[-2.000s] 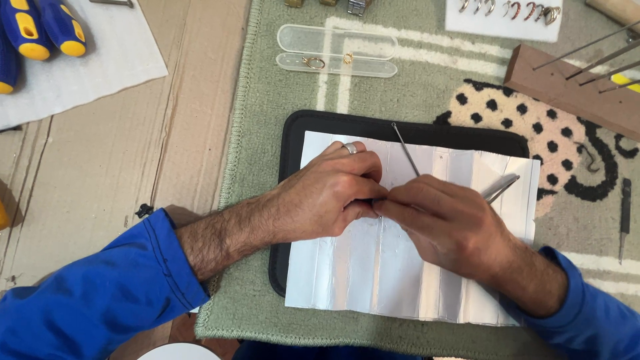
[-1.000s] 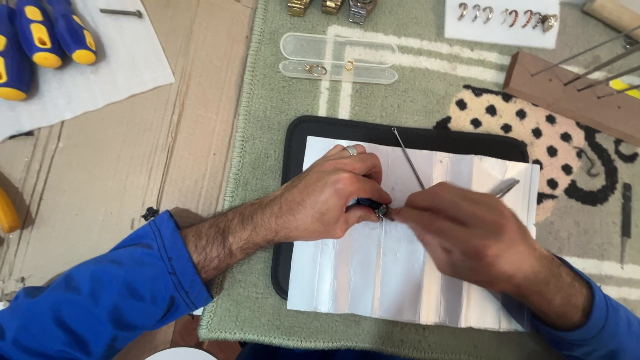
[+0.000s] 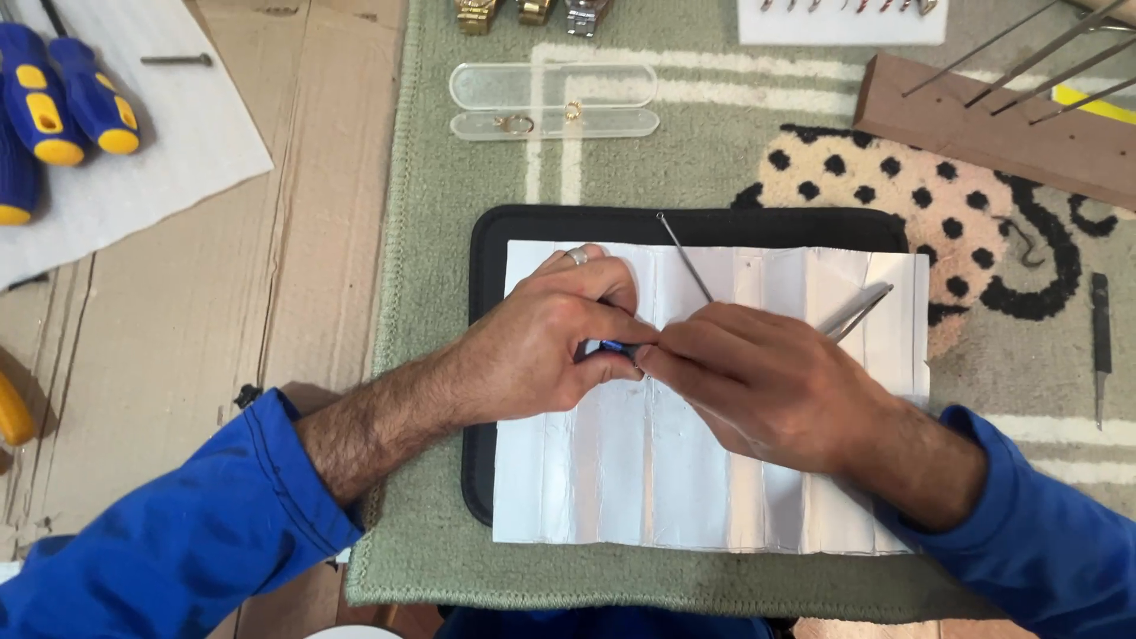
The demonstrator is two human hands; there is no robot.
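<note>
My left hand, with a ring on one finger, pinches a small dark and blue piece between thumb and forefinger; its kind cannot be told. The fingertips of my right hand meet that piece from the right. A thin metal rod tool with a small looped tip sticks out beyond my right hand. Behind the same hand, a shiny metal tool, perhaps tweezers, shows; its other end is hidden. Both hands are over a creased white sheet on a black pad.
Beyond the pad lies a clear plastic case holding small rings. Watches and a white card of earrings are at the top. A brown block with metal rods is upper right, a needle file right, blue-yellow screwdrivers upper left.
My right hand moved slightly away from the small piece, then came back to it. My left hand has kept its hold on the piece.
</note>
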